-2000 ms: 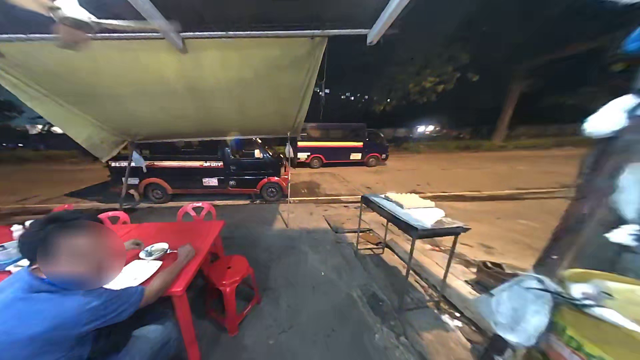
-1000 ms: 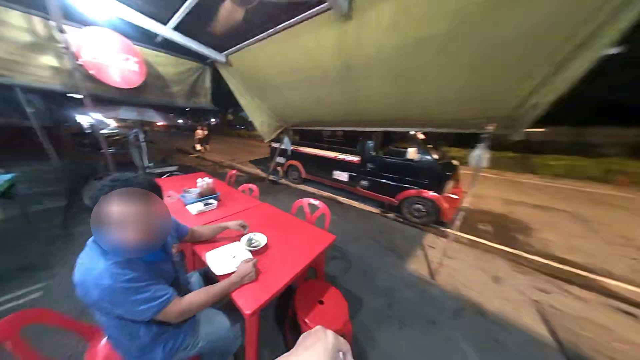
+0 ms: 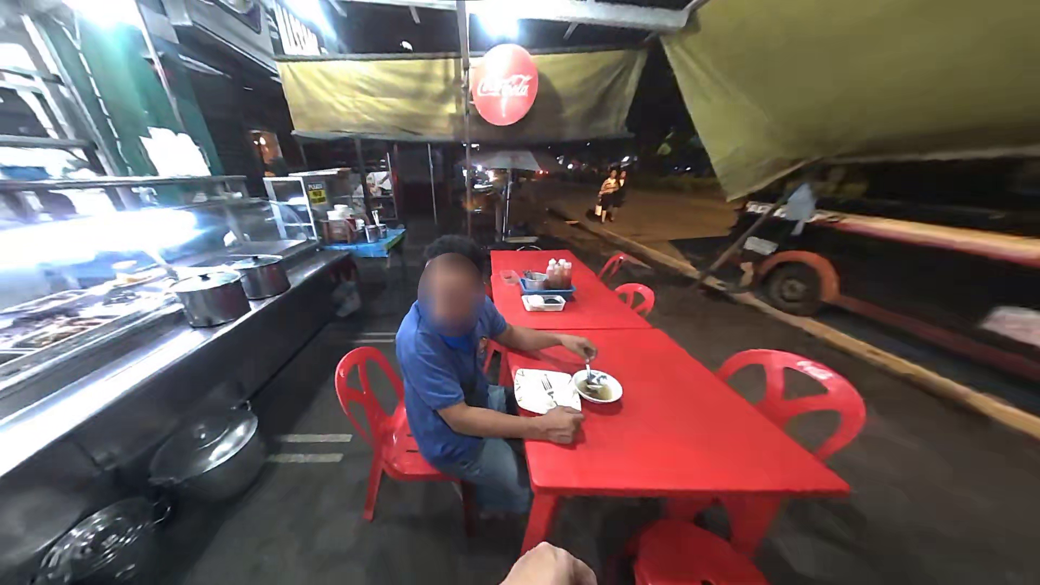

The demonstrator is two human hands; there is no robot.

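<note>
One hand of mine shows at the bottom edge, low in front of the near end of the red plastic table (image 3: 691, 455); which hand it is I cannot tell, and only its knuckles show. Close to it stands a red stool (image 3: 691, 556). Across the table's left side sits a person in a blue shirt (image 3: 439, 370), one hand on a spoon in a white bowl of soup (image 3: 608, 392), the other resting by a white square plate (image 3: 532, 398) with a fork on it. Farther back, a blue tray (image 3: 548, 290) holds sauce bottles (image 3: 559, 274).
On the left runs a steel food counter (image 3: 284, 325) with lidded pots (image 3: 210, 297); large pots (image 3: 210, 455) stand beneath. Red chairs (image 3: 800, 386) flank the table. A dark vehicle (image 3: 934, 276) is beyond the curb (image 3: 812, 327). Two people (image 3: 609, 195) are on the road.
The view has swung far left, from the road to the food counter. A hand of mine, not seen two seconds ago, shows at the bottom edge one second ago and now.
</note>
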